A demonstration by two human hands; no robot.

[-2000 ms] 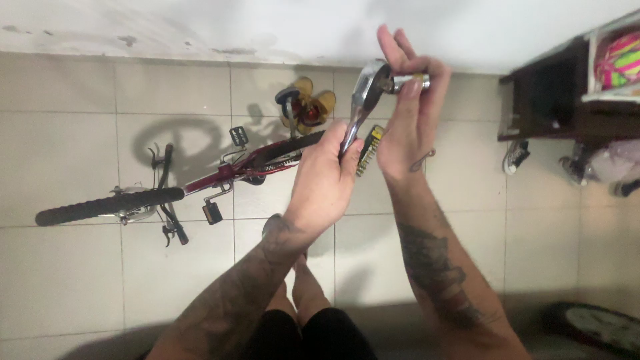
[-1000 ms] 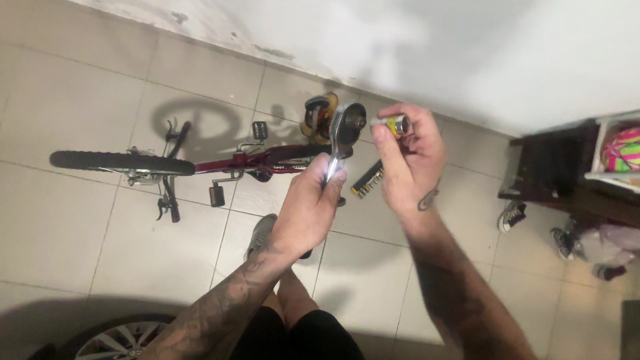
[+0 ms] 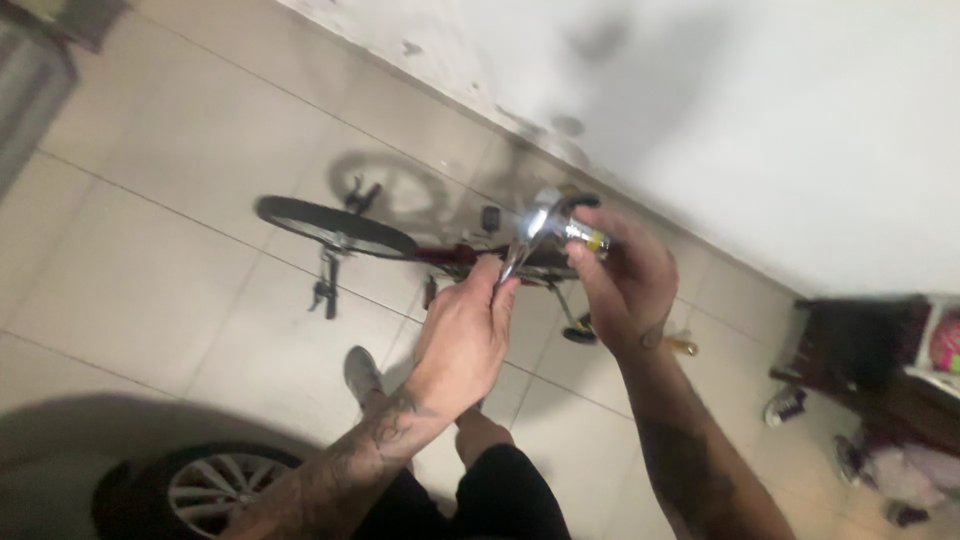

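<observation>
My left hand (image 3: 466, 337) grips the handle of a chrome ratchet wrench (image 3: 534, 225), its head pointing up and away from me. Between the thumb and fingers of my right hand (image 3: 630, 281) is a shiny metal socket (image 3: 589, 236) with a yellow band, close against the ratchet head. Blur hides whether the two are joined. Beyond and below my hands a red bicycle (image 3: 442, 255) lies on the tiled floor, its front wheel (image 3: 334, 225) to the left. The rear part is partly hidden behind the ratchet and my right hand.
A car wheel (image 3: 225, 487) is at the lower left. The white wall (image 3: 750, 150) runs along the upper right. Dark furniture (image 3: 862, 341) stands at the right, with a sneaker (image 3: 785, 406) beside it. A yellowish object (image 3: 681, 345) lies on the floor right of my right wrist.
The socket, held apart from the ratchet head one second ago, is now up against it. The view has turned and shifted, bringing more of the car wheel into sight.
</observation>
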